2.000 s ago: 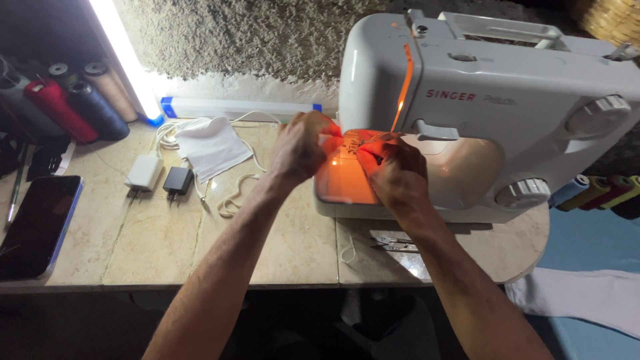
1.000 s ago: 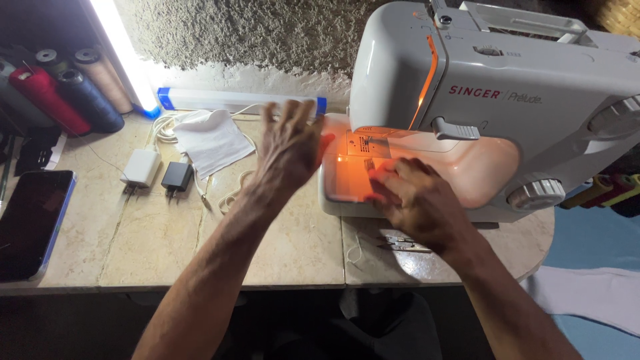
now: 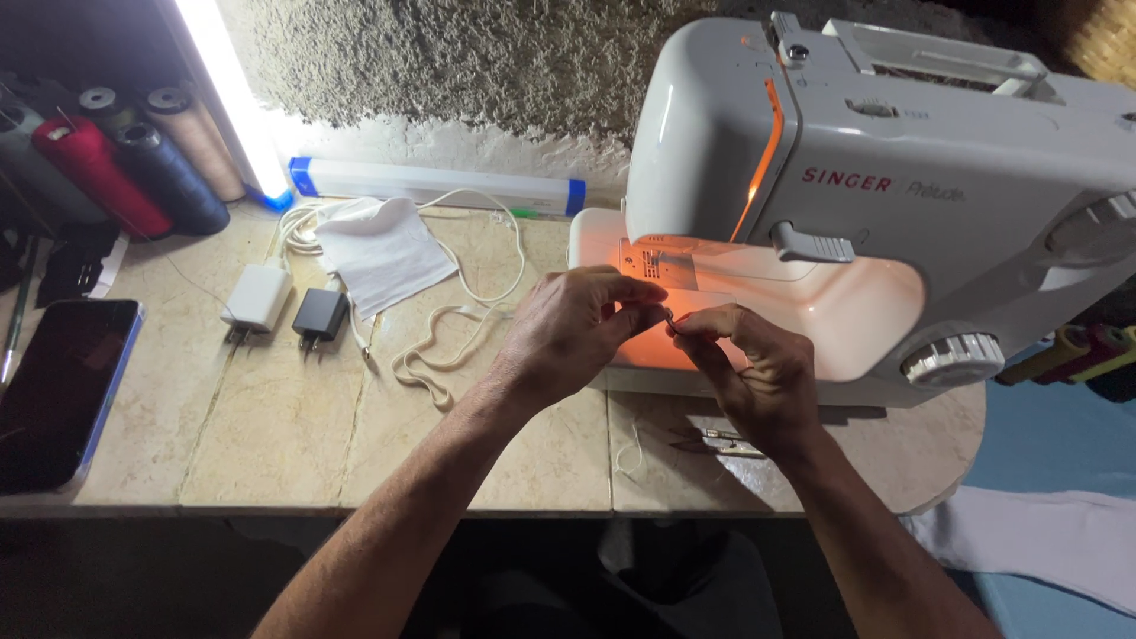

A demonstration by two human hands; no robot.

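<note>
A white Singer sewing machine (image 3: pixel 710 133) stands on the tiled tabletop, its bed lit orange beneath the head. In front of the needle plate (image 3: pixel 657 264), both hands meet over the near part of the bed. Between their fingertips is a small dark metallic piece (image 3: pixel 670 318), too small to name surely. My left hand (image 3: pixel 581 328) pinches it from the left with thumb and forefinger. From the right, my right hand (image 3: pixel 745 355) grips its other side. Small metal snips (image 3: pixel 723 442) lie on the tiles below my right hand, partly in shadow.
To the left are a white cloth (image 3: pixel 386 253), a white charger (image 3: pixel 257 297), a black charger (image 3: pixel 319 315), a flat cord (image 3: pixel 422 355) and a phone (image 3: pixel 67 390). Several thread spools (image 3: pixel 102 177) stand behind, beside a lit tube lamp (image 3: pixel 235 98). White fabric (image 3: pixel 1038 541) lies at the right.
My left hand, raised with spread fingers a second ago, has come down to meet my right hand over the near part of the bed. Both now pinch the small piece.
</note>
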